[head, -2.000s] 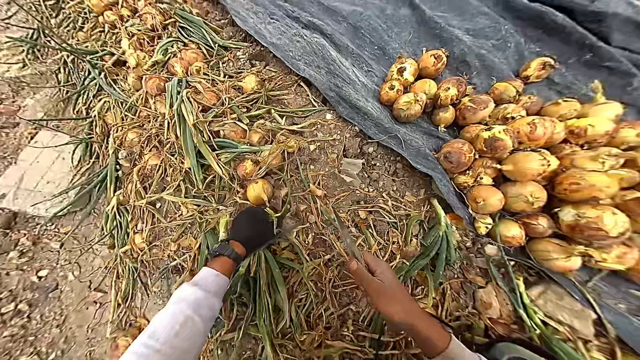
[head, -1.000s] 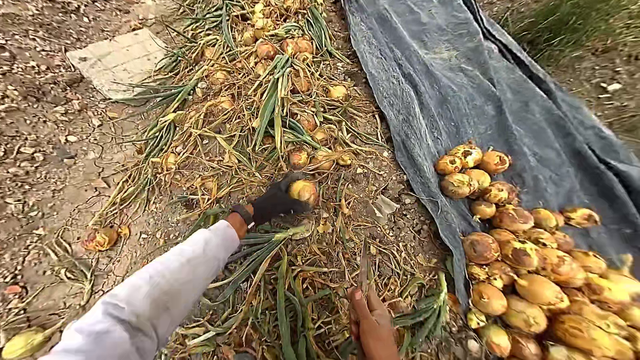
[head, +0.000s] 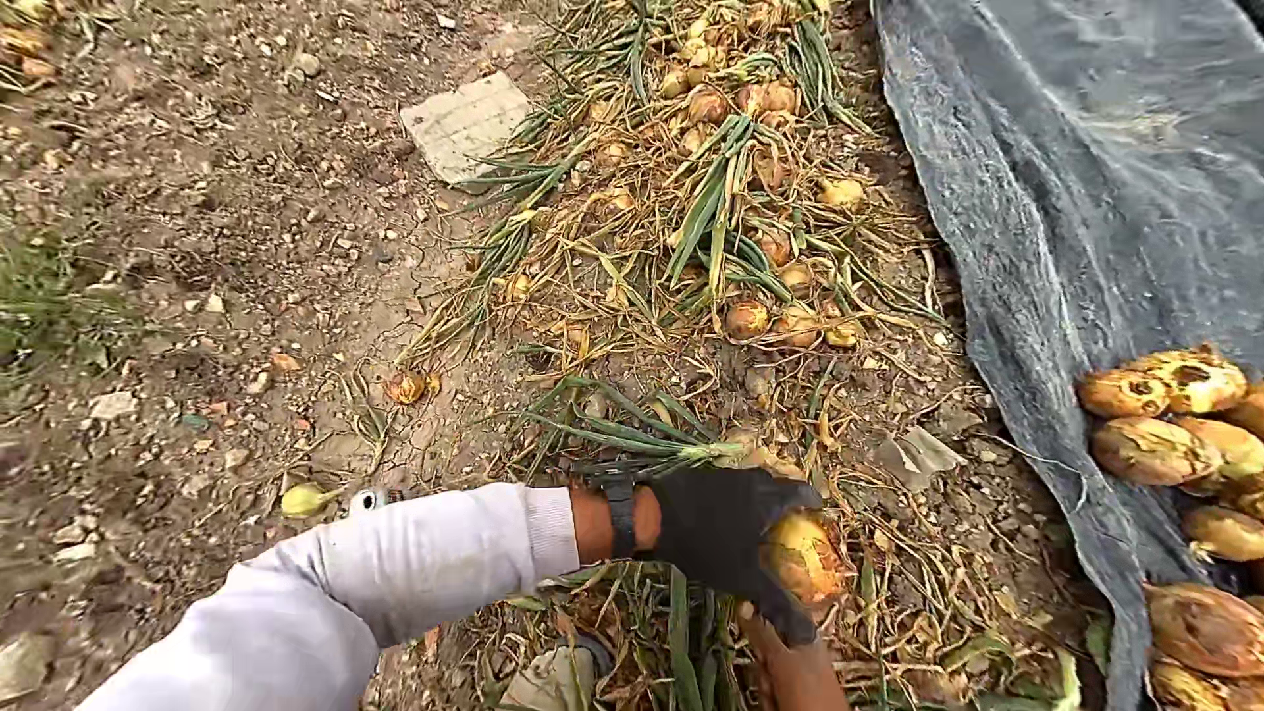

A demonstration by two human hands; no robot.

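My left hand, in a black glove with a dark band at the wrist, grips a yellow onion by its side. Just below it is my right hand, bare, at the bottom edge, its fingers partly behind the gloved thumb; whether it holds anything is hidden. Cut green onion leaves lie beneath both hands. Beyond them, onions with dry stalks and green tops lie in a row on the soil.
A dark fabric sheet runs along the right, with a pile of onions on it. A flat pale slab lies at the upper left of the row. A single onion and a small greenish bulb rest on stony soil at the left.
The gloved left hand has taken hold of an onion and brought it close to the right hand. The blade seen in the right hand earlier no longer shows. The view has shifted left.
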